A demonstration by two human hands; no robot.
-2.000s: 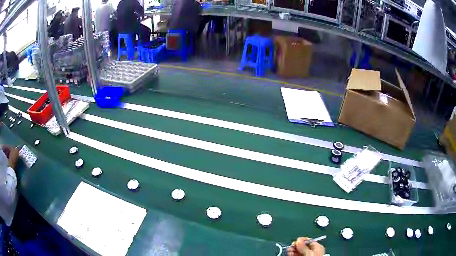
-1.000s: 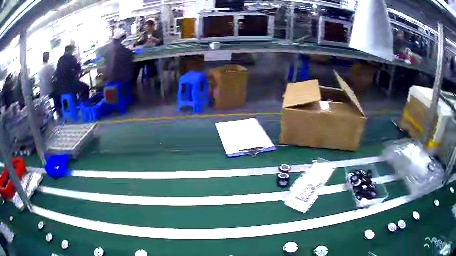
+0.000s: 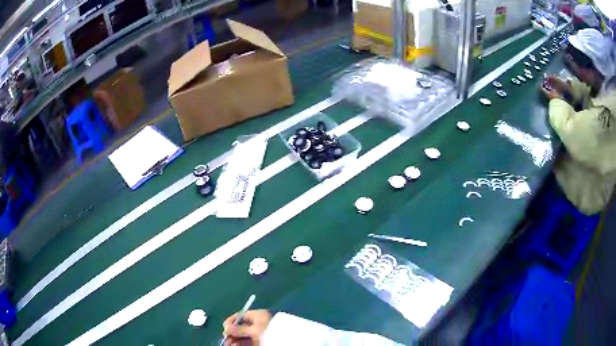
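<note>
My right hand [image 3: 246, 327] is at the bottom edge, in a white sleeve, holding slim silver tweezers [image 3: 247, 309]. Their lower end is cut off by the frame. My left hand is not in view. A white-faced disc [image 3: 197, 317] lies just left of my right hand, and two more discs [image 3: 259, 265] [image 3: 302, 254] lie beyond it on the green belt. A clear sheet with white arcs [image 3: 398, 280] lies to the right on the bench. A thin silver stick [image 3: 398, 239], likely spare tweezers, lies beside it.
A clear tub of black parts [image 3: 317, 150], a printed white bag [image 3: 241, 179], a clipboard [image 3: 145, 157] and an open cardboard box [image 3: 229, 82] stand across the belt. Loose arcs [image 3: 466, 221] and another arc sheet lie right. A person in a pale cap [image 3: 587, 121] sits far right.
The view has swung right. The tub, box and clipboard now show further left, and the right-hand arc sheets and seated person have come into view. My right hand, out of view a second ago, shows again.
</note>
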